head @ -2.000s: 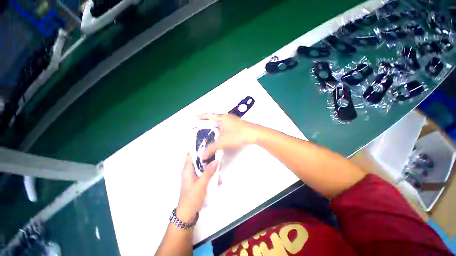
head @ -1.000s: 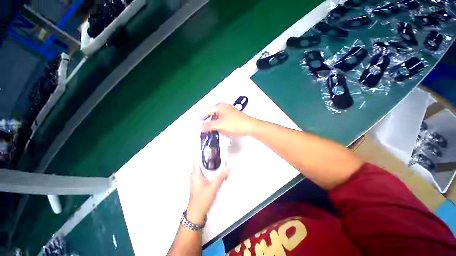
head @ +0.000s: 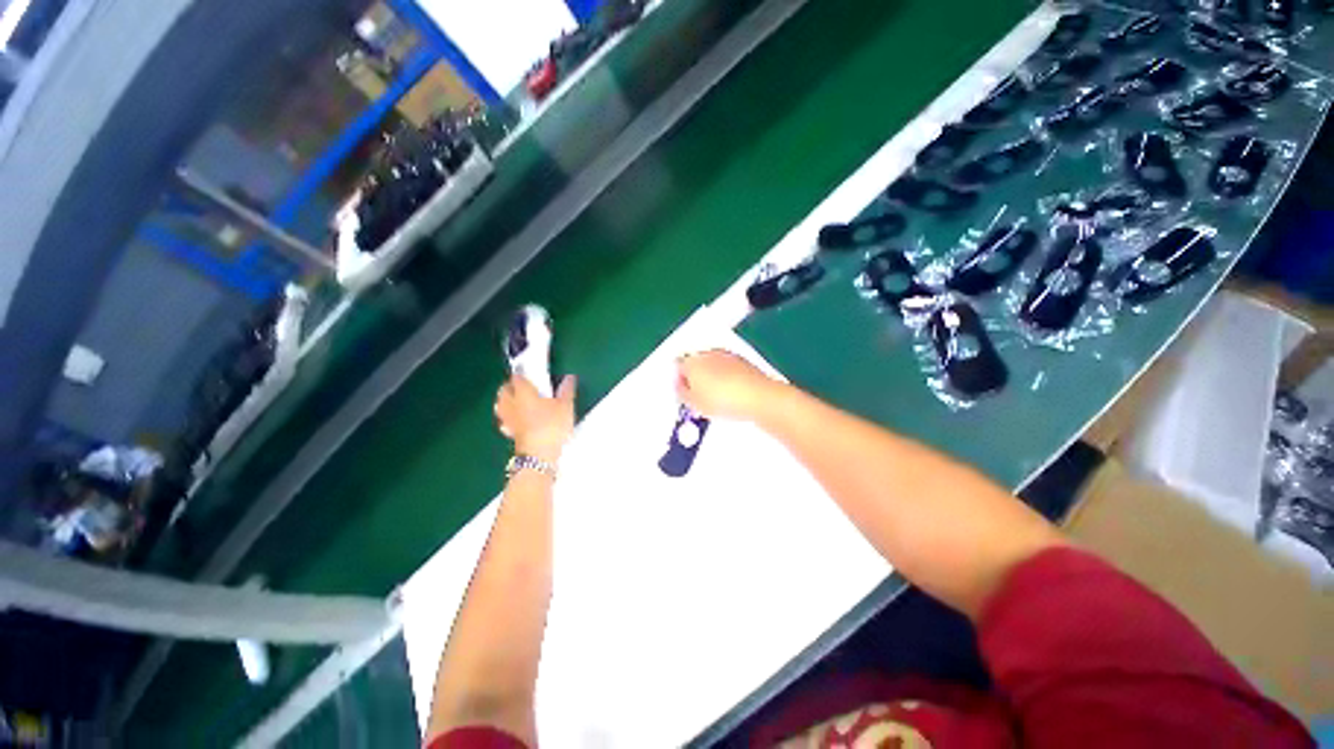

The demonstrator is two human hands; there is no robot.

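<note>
My left hand [head: 536, 420] holds the lower end of a white handheld unit [head: 533, 345] over the green conveyor belt [head: 622, 278]. The unit's dark face shows along its left side. My right hand [head: 720, 385] is over the upper part of the white work sheet [head: 629, 585], its fingertips closed at the top end of a black front panel [head: 682, 446]. The panel's round opening shows below the fingers. Its top end is hidden by the hand.
Many bagged black panels [head: 1061, 281] lie on the green bench at the right. A carton [head: 1185, 549] with a white tray of bagged parts stands at lower right. White bins of black parts [head: 414, 183] stand beyond the belt. A pale rail [head: 190, 600] crosses at lower left.
My left hand has moved up and left with the white unit, from the sheet to over the belt. My right hand has left the unit and is at the loose panel. The view has shifted.
</note>
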